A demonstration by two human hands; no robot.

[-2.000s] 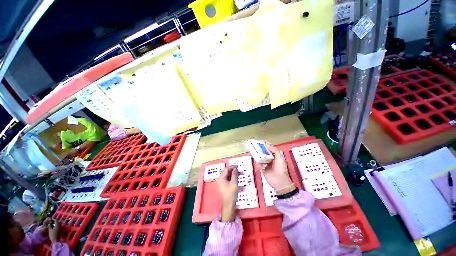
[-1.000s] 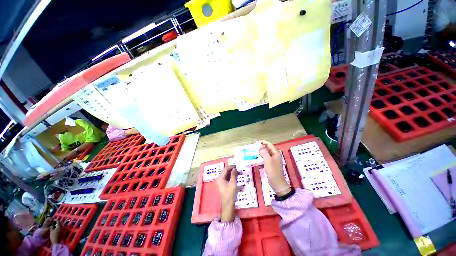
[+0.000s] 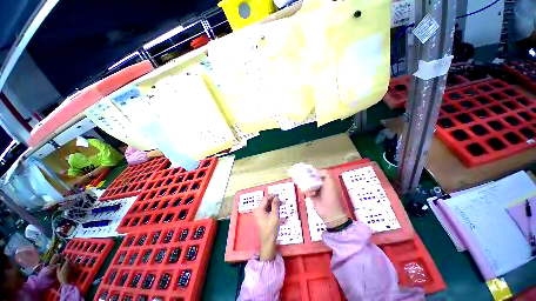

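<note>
My right hand [image 3: 327, 197] holds a white unit [image 3: 305, 176] up above the white-unit tray [image 3: 245, 230]. The unit shows a plain white face, slightly blurred. My left hand [image 3: 268, 214] is over the left part of the tray, its fingers curled together; whether they hold something small cannot be told. Rows of white units [image 3: 371, 200] with small dark marks lie in the tray's long bays. The left bay shows bare red below its top unit. A red tray with larger pockets [image 3: 309, 277] lies under it.
Pocket trays with dark units [image 3: 205, 226] lie to the left. Another pocket tray [image 3: 470, 159] is behind the metal post [image 3: 424, 100]. Record sheets [image 3: 499, 217] with a pen [image 3: 528, 209] lie at right. Yellowish sheets [image 3: 258, 82] hang above. Another person's hands [image 3: 62, 271] are at lower left.
My right hand has turned the white unit, so its lit blue window no longer shows and its white face does. My left hand has stayed nearly in place.
</note>
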